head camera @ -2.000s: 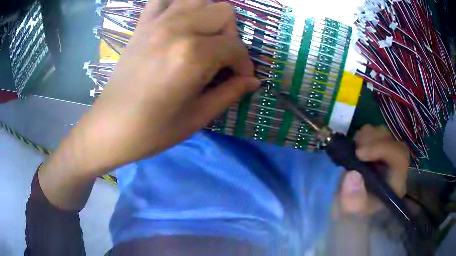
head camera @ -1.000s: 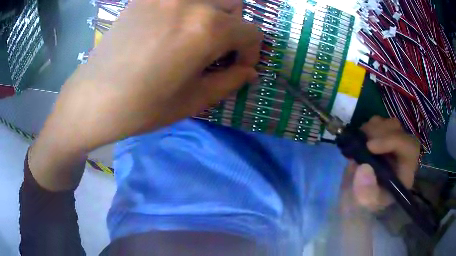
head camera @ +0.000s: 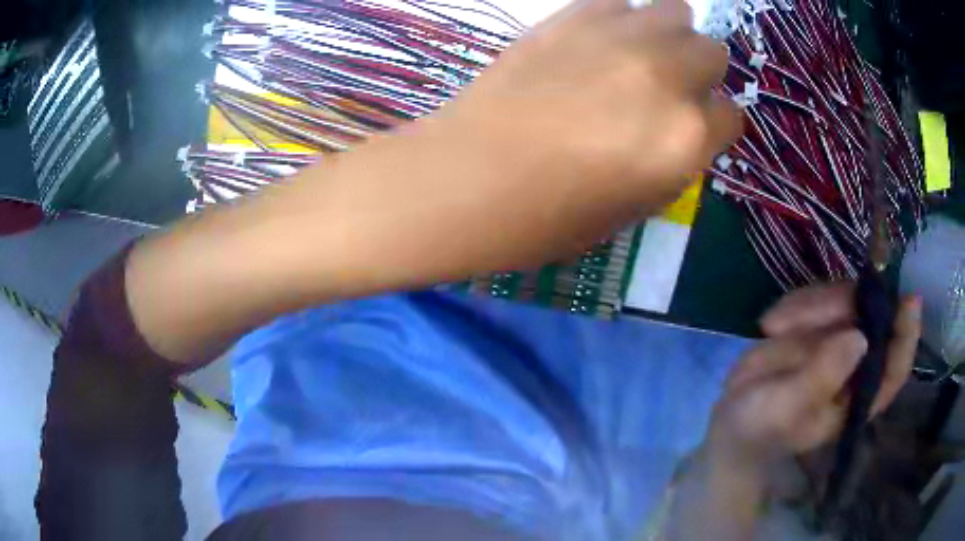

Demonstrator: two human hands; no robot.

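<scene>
My left hand [head camera: 624,127] reaches across the circuit board panel [head camera: 587,280] to the left edge of the loose lead pile [head camera: 825,127]. Its fingers are curled and partly hidden, so I cannot tell whether they hold a lead. My right hand [head camera: 804,370] is blurred and grips the soldering iron [head camera: 873,317] by its black handle, upright at the right, with the thin tip up in front of the pile and away from the boards. Soldered leads [head camera: 360,74] lie in rows, white plugs at the left; my left hand and forearm hide most of the panel.
A white backing with yellow patches [head camera: 656,264] lies under the panel on a dark green mat [head camera: 714,285]. A striped sheet [head camera: 69,116] is at the far left. A yellow note [head camera: 934,151] and a round pale object [head camera: 942,275] are at the right. My blue-clothed lap [head camera: 423,423] is below.
My left hand has moved right from the pads to the pile's edge. My right hand has pulled the iron away from the boards and turned its tip upward. The view has shifted.
</scene>
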